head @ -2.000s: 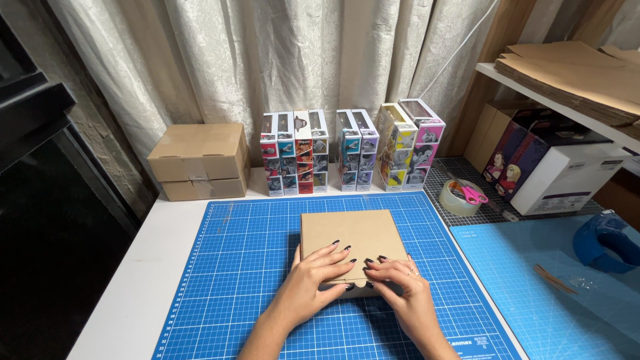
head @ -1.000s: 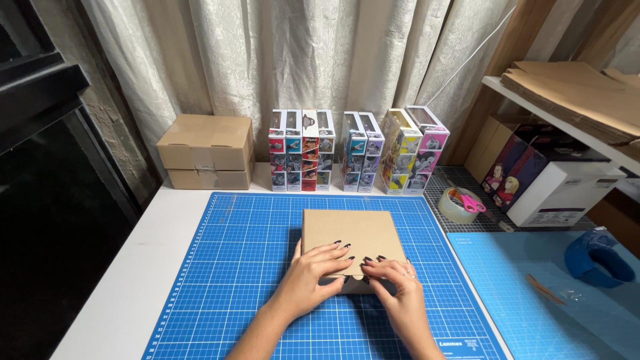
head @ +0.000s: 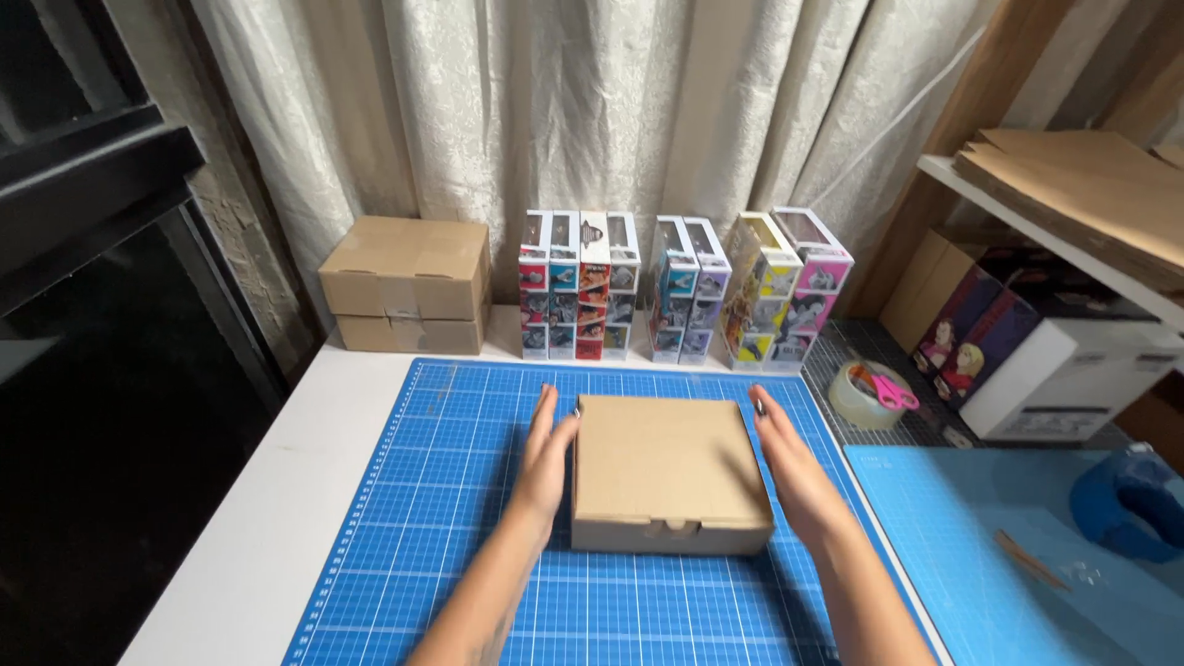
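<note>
A closed brown cardboard box (head: 664, 458) lies flat on the blue gridded cutting mat (head: 444, 555), its front tab tucked in. My left hand (head: 544, 462) is upright along the box's left side, fingers pointing away from me and the thumb near the far left corner. On the other side, my right hand (head: 794, 472) stands a little off the right edge, palm facing the box. Neither hand grips anything; whether the left thumb touches the cardboard I cannot tell.
Two stacked cardboard boxes (head: 407, 277) stand at the back left. Several window-front figure boxes (head: 578, 287) line the back. Right of the mat are a clear tape roll (head: 865, 398), pink scissors (head: 894, 392), a second light-blue mat (head: 934, 518) and a blue tape dispenser (head: 1124, 504).
Both hands have left the front tab and top of the box and moved apart to its two sides. The box stays closed on the mat.
</note>
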